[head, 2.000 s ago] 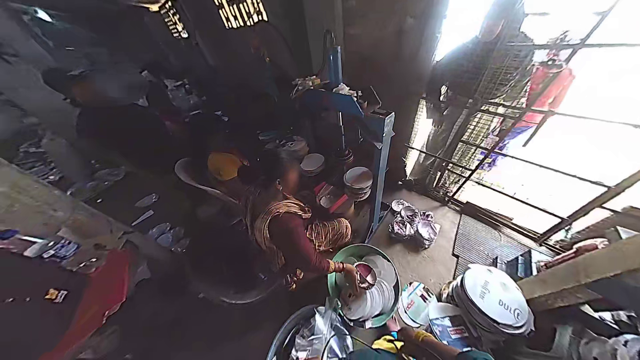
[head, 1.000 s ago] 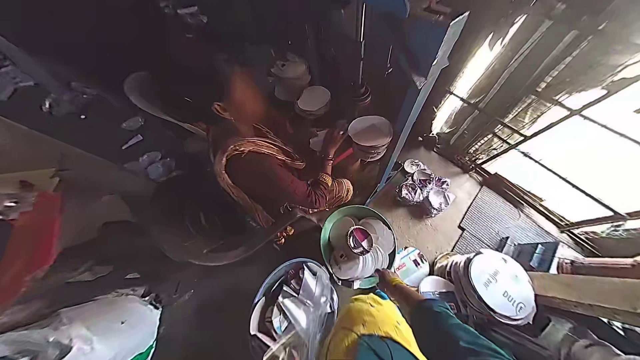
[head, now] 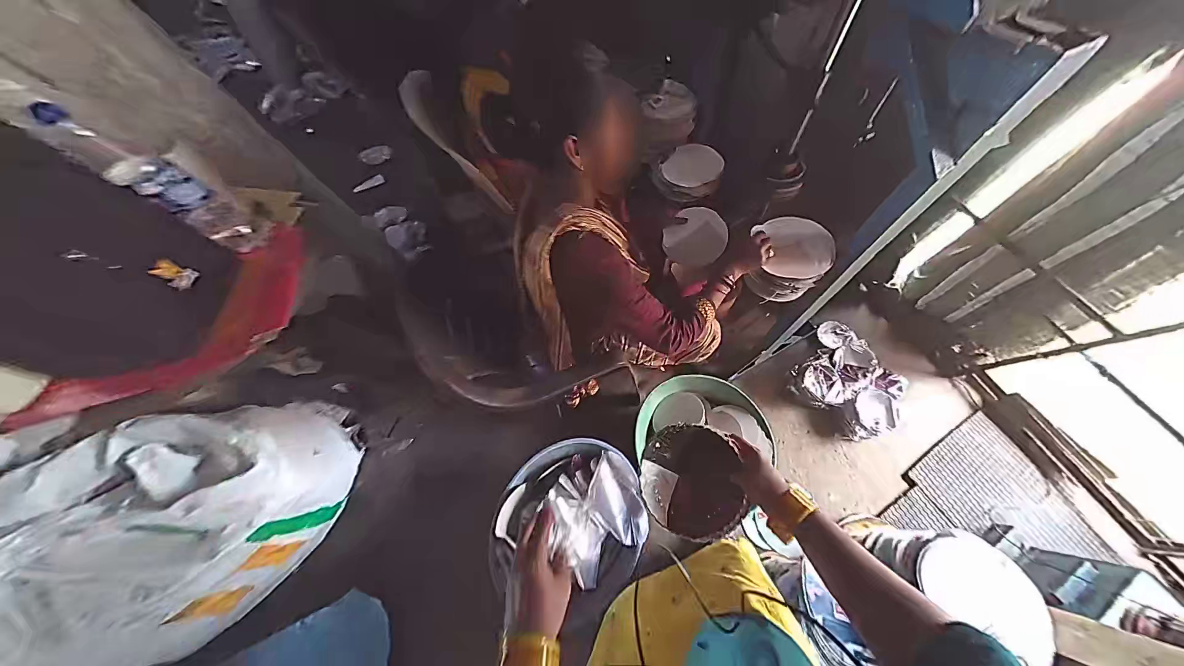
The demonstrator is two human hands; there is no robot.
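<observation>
My right hand (head: 758, 472) grips the rim of a dark round bowl-like container (head: 700, 481), tilted over a green basin (head: 650, 398). White discs (head: 680, 410) lie in the basin, partly hidden by the container. My left hand (head: 541, 560) touches clear plastic bags (head: 592, 523) in a grey-blue tub (head: 504, 504) just left of the basin; whether its fingers grip the plastic cannot be made out.
A seated person (head: 610, 277) beyond the basin has a hand on a stack of pale discs (head: 795, 248). Foil-like bundles (head: 851, 379) lie on the floor at right, near white buckets (head: 985, 592). A large white sack (head: 176, 518) fills the lower left; a blue metal frame (head: 925, 194) stands at right.
My left hand has come into view at the tub. The dark container is now in my right hand above the basin. The other person's hand has left the basin since the oldest frame.
</observation>
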